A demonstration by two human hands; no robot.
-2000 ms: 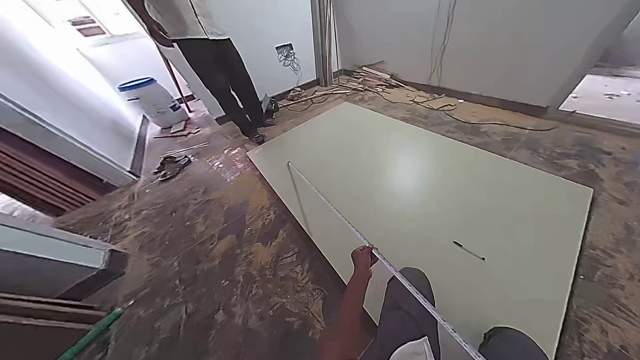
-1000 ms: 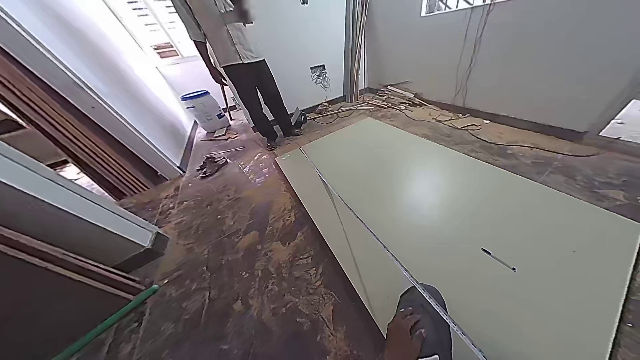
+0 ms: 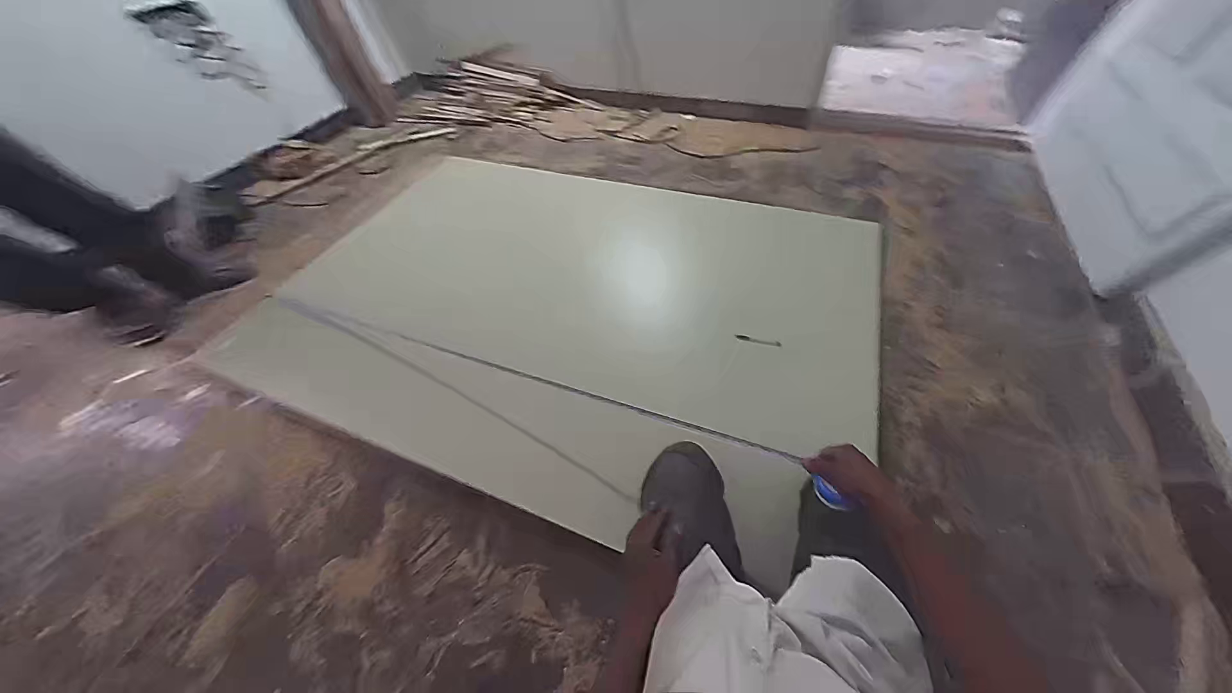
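A large pale green board (image 3: 539,279) lies flat on the floor in front of my knees. The blade of a tape measure (image 3: 577,390) runs across it from the far left edge to my right hand (image 3: 847,474), whose fingers are closed on the blue tape measure case (image 3: 830,493) beside my right knee. My left hand (image 3: 656,539) rests at my left knee near the board's near edge; whether it grips anything is unclear. A pen (image 3: 758,340) lies on the board, and the blade casts a thin shadow.
Another person's feet and dark trousers (image 3: 115,250) are at the left, close to the board's corner. Wood strips (image 3: 491,91) and a cable (image 3: 712,152) lie along the back wall. A white panelled door (image 3: 1145,144) stands at the right.
My left hand has come off the tape blade, which it touched two seconds ago, and is now by my knee. My right hand and the blue case have come into view. The view has swung right.
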